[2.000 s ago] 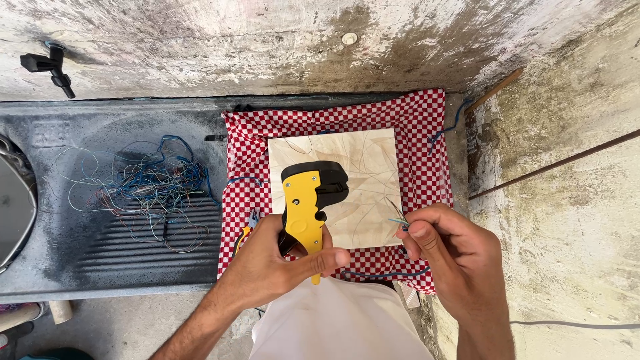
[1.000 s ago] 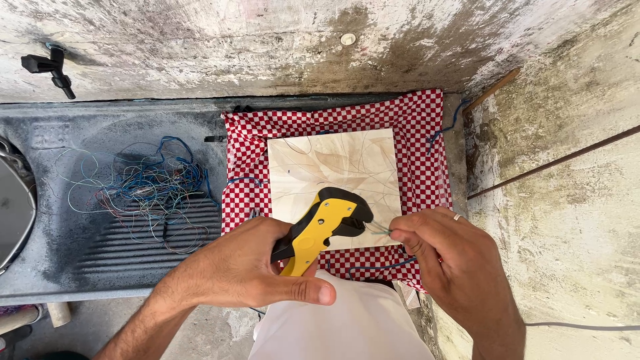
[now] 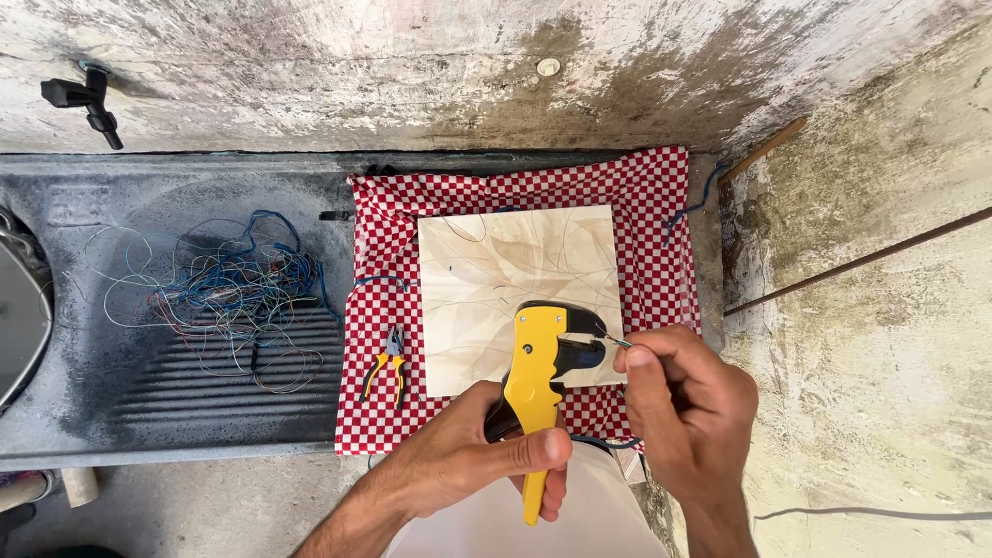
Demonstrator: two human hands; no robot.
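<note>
My left hand [image 3: 496, 457] is closed around the handles of a yellow and black wire stripper [image 3: 540, 356], held upright with its jaws towards the right. Between thumb and forefinger, my right hand [image 3: 682, 395] pinches thin wires [image 3: 618, 341], whose tips are at the stripper's black jaws; whether they touch is too small to tell. Below both hands lies a square tile [image 3: 496, 310] with a leaf pattern, on a red and white checkered cloth [image 3: 659, 271]. Pliers [image 3: 387, 368] with yellow and black handles rest on the cloth, left of the tile.
A tangle of thin blue, green and brown wires [image 3: 256, 279] lies on the ribbed grey washboard sink [image 3: 232, 380]. A black tap [image 3: 93, 101] juts from the stained wall at the upper left. A wooden stick [image 3: 763, 151] leans in the right corner. Blue cable [image 3: 701, 201] lies at the cloth's right edge.
The wire stripper, tilted right over the tile's lower edge one second ago, now stands upright in my left hand. The pliers, largely covered by my left hand before, are now in full view.
</note>
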